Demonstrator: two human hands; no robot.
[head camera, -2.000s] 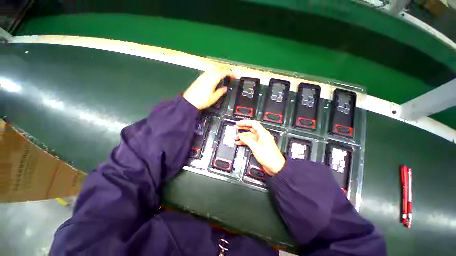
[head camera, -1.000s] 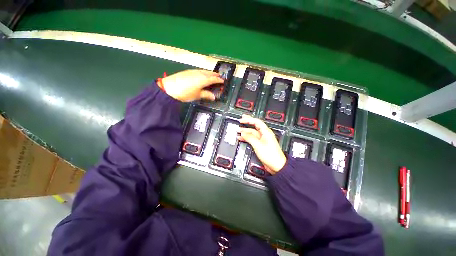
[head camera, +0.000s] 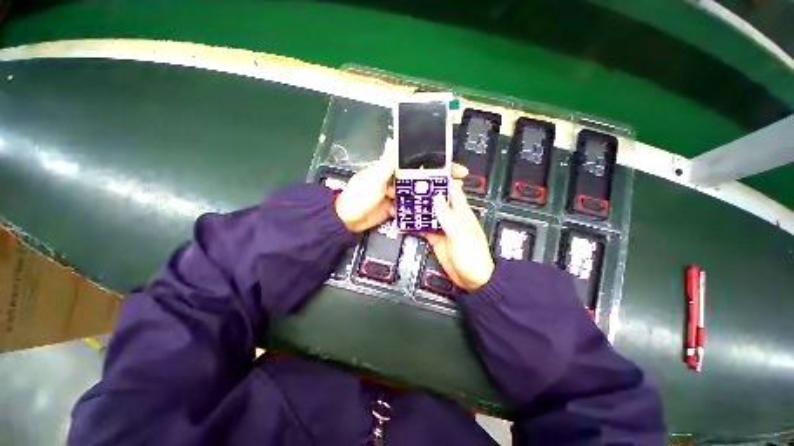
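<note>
A feature phone (head camera: 421, 186) is held upright over the blister tray (head camera: 359, 125), its front towards me. It has a pale border, a dark screen and dark purple keys. My left hand (head camera: 369, 197) holds its left side. My right hand (head camera: 462, 237) holds its lower right side, fingers partly hidden behind it. Several black phones lie back up in the tray, such as one at the far right (head camera: 594, 174), with red-outlined ovals. The top left pocket shows bare plastic. The held phone and my hands hide part of the tray.
Two red-and-white marker pens (head camera: 695, 317) lie right of the tray on the dark green surface (head camera: 218, 139). A pale rail (head camera: 235, 70) and a brighter green belt (head camera: 287, 35) run behind. A cardboard box (head camera: 52, 296) is at left.
My left hand has moved from the top left pocket towards the middle, and that pocket is now bare. A phone is now held front up between both hands. The view has shifted slightly.
</note>
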